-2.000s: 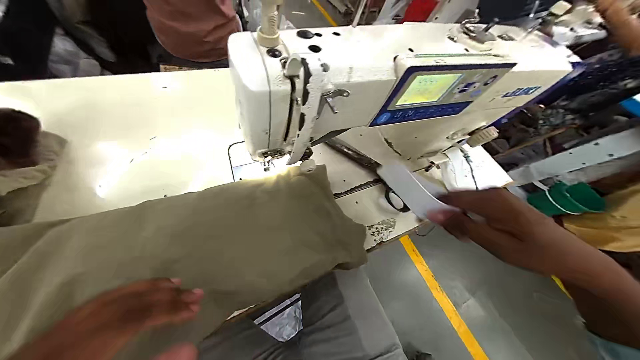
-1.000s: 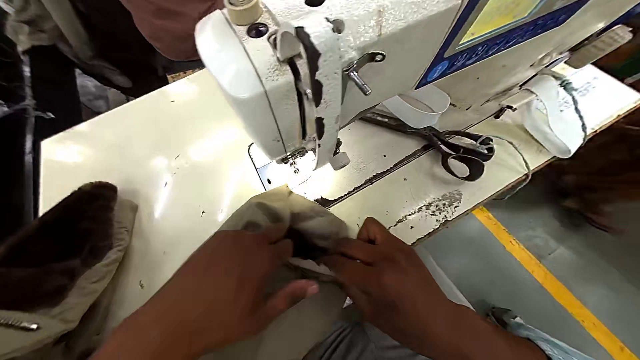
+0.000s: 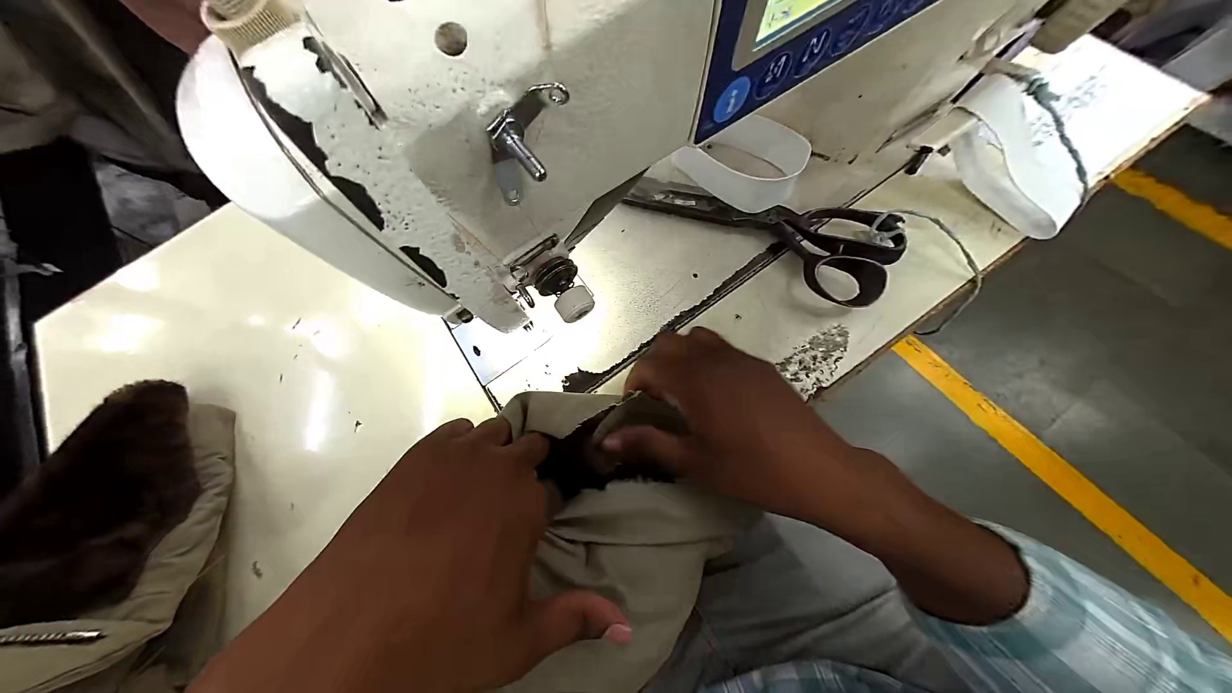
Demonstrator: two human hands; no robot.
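Note:
An olive-beige cloth garment piece (image 3: 626, 568) hangs from the table's front edge over the lap, its dark-lined opening facing up. My left hand (image 3: 462, 539) grips the left side of that opening, thumb apart and pointing right. With fingers tucked into the opening, my right hand (image 3: 712, 423) holds the right side. Both hands are just in front of the needle area of a white industrial sewing machine (image 3: 433, 173). The needle itself is hard to make out.
Black-handled scissors (image 3: 818, 241) lie behind my right hand, near a loop of white tape (image 3: 751, 164). More white tape (image 3: 1011, 173) hangs at the right. A beige piece with dark brown fur-like lining (image 3: 106, 500) lies at the left. The worn table edge (image 3: 866, 356) borders the floor.
Two seconds ago my right hand held white tape and my left lay over the spread cloth. Now both hands grip the cloth's opening, and the tape lies by the scissors. The view has moved closer.

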